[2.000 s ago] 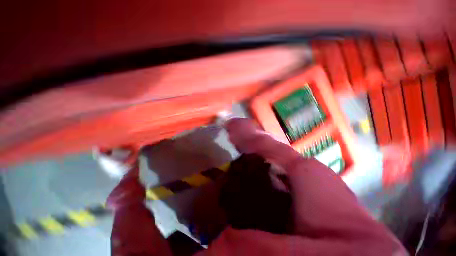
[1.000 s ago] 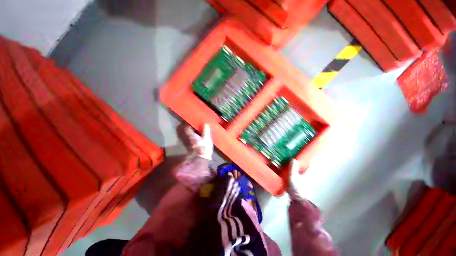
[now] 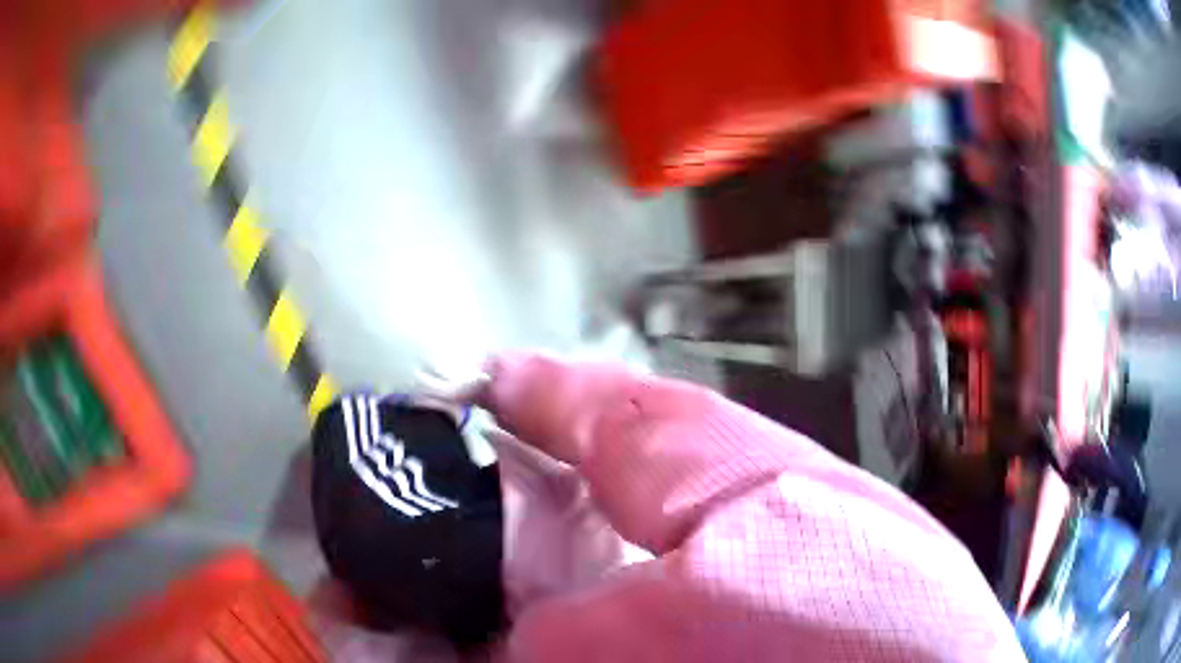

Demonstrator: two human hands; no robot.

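Note:
A red-orange foam tray point(image 3: 143, 408) lies at the left edge, cut off by the frame, with a green circuit board point(image 3: 62, 412) in its visible pocket. My right arm in a pink checked sleeve reaches in from the lower right. My right hand point(image 3: 456, 385), in a whitish glove, is small and blurred beside my dark knee with white stripes, well to the right of the tray. Its fingers and any hold cannot be made out. My left hand does not show.
Red-orange foam point(image 3: 214, 622) stands at the lower left. Yellow-black tape point(image 3: 246, 240) crosses the grey floor. A red-orange stack point(image 3: 751, 97) is at the upper middle. A blurred bench edge point(image 3: 1081, 324) with clutter runs along the right, with part of a person beyond.
The view has swung right. The tray that both hands held at its near edge one second ago now lies at the far left, away from my right hand. My left hand has gone from view.

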